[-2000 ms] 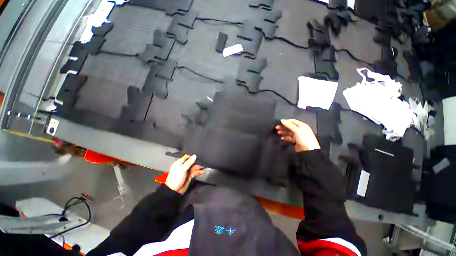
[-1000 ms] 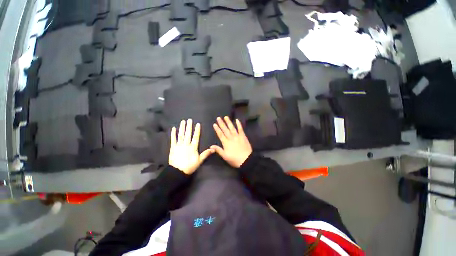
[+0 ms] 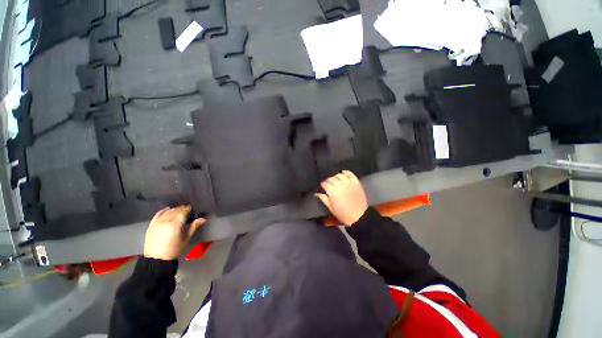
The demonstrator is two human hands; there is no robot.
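Note:
A black cut panel point(image 3: 243, 155) with tabbed sides lies flat near the table's front edge, in front of me. My left hand point(image 3: 170, 231) is at its lower left corner, fingers bent over the dark material. My right hand point(image 3: 344, 197) is at the front edge, right of the panel, with its fingers partly curled on the dark edge. The fingertips do not show clearly enough to tell whether either hand grips material. Narrow black tabbed pieces lie along both sides of the panel.
A black bundle point(image 3: 475, 119) with a white label point(image 3: 441, 141) lies to the right, and another dark stack point(image 3: 571, 89) at the far right. A white piece point(image 3: 333, 46) and crumpled white scraps point(image 3: 439, 26) lie beyond. The grey table edge point(image 3: 264, 218) runs across the front.
Both hands lay spread flat on the panel a second ago; they have moved apart to its lower left and lower right. The view has shifted, so the table contents sit higher.

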